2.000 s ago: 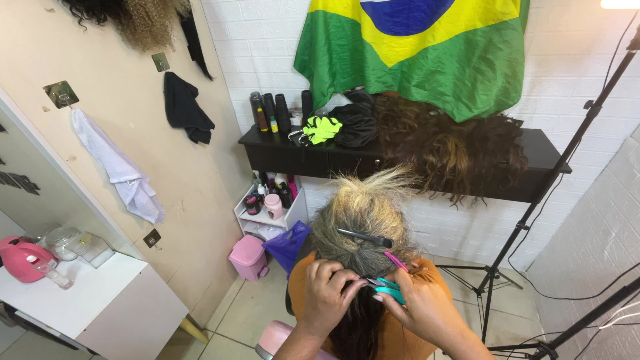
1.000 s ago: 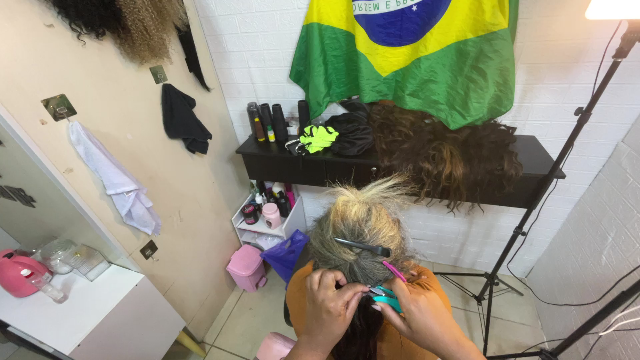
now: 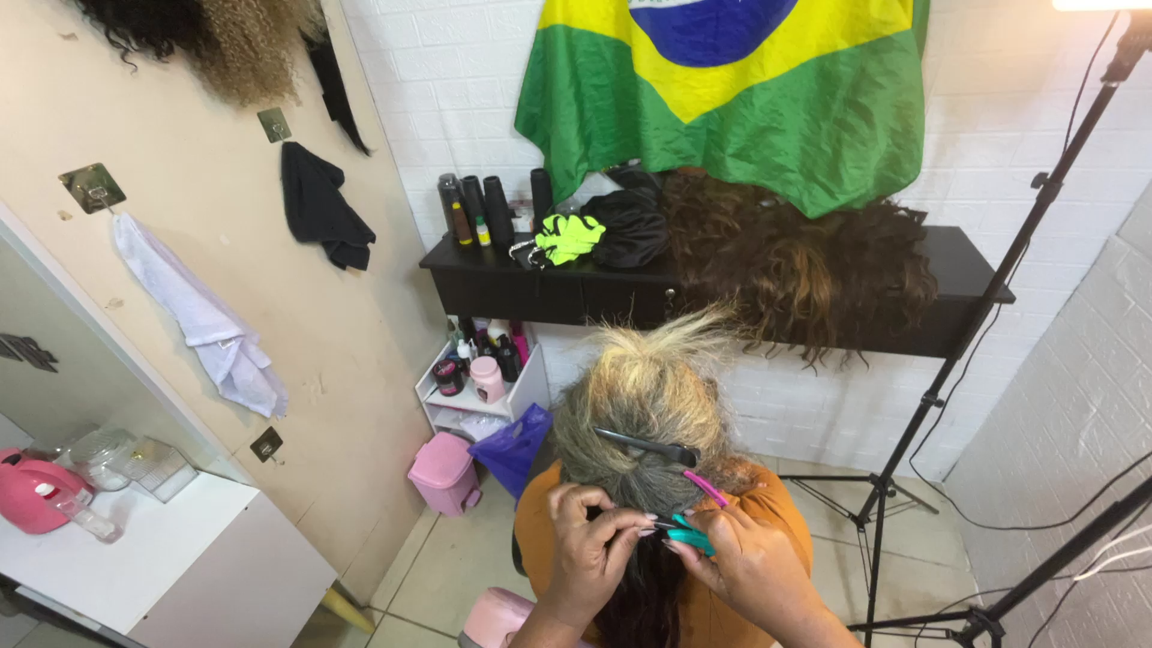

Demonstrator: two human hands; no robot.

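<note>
A person in an orange top sits with the back of the head towards me. A black hair clip [image 3: 646, 445] lies across the gathered blonde and grey hair [image 3: 648, 387]. Below it, my left hand [image 3: 594, 540] pinches a thin strand of hair between thumb and fingertips at the nape. My right hand [image 3: 751, 553] holds a teal-handled tool [image 3: 691, 535], its kind unclear, against the same spot. A pink slender handle [image 3: 706, 487] rises beside my right fingers; its lower end is hidden. Long dark hair [image 3: 643, 585] hangs beneath both hands.
A black wall shelf [image 3: 540, 290] holds bottles, a neon scrunchie [image 3: 570, 238] and brown wavy hair [image 3: 801, 261]. Left are a white table [image 3: 135, 558], a pink bin [image 3: 445, 472] and a white organizer [image 3: 531, 382] with jars. A black light stand [image 3: 936, 396] rises at the right; cables trail near it.
Both hands stay close together at the nape, with only small finger movements. The teal-handled tool remains in my right hand.
</note>
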